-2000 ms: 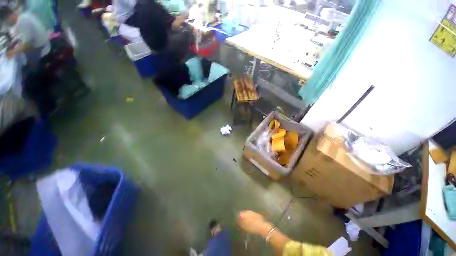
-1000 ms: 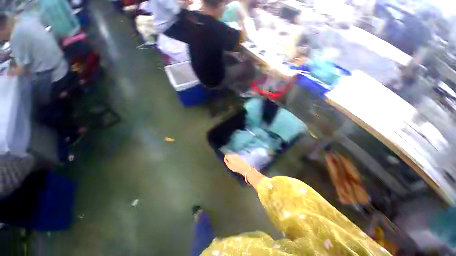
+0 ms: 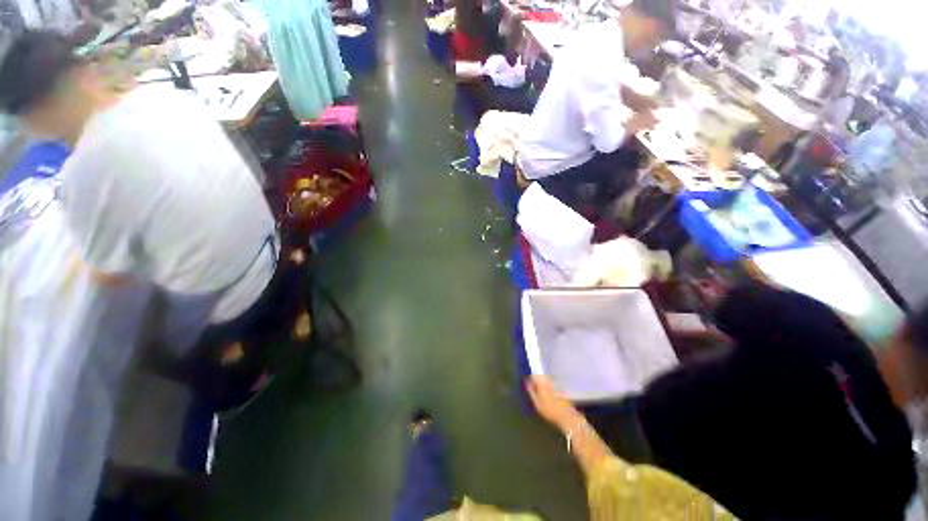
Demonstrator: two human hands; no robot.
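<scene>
My right hand (image 3: 556, 403), with a bracelet and a yellow sleeve, reaches forward from the lower right. It is at the lower left corner of a white open box (image 3: 584, 296) that stands on something blue. Whether the fingers touch or grip its rim cannot be told. The box holds something flat and pale. My left hand is not in view.
A green floor aisle (image 3: 407, 295) runs ahead, with my blue trouser leg (image 3: 423, 473) low in it. A person in grey (image 3: 168, 193) sits left; people in black (image 3: 773, 407) and white (image 3: 580, 102) sit right. A red basket (image 3: 331, 209) stands left.
The view has moved forward and turned from the wall and cartons into the aisle. My right hand was over the tub of green cloth and is now at the white box.
</scene>
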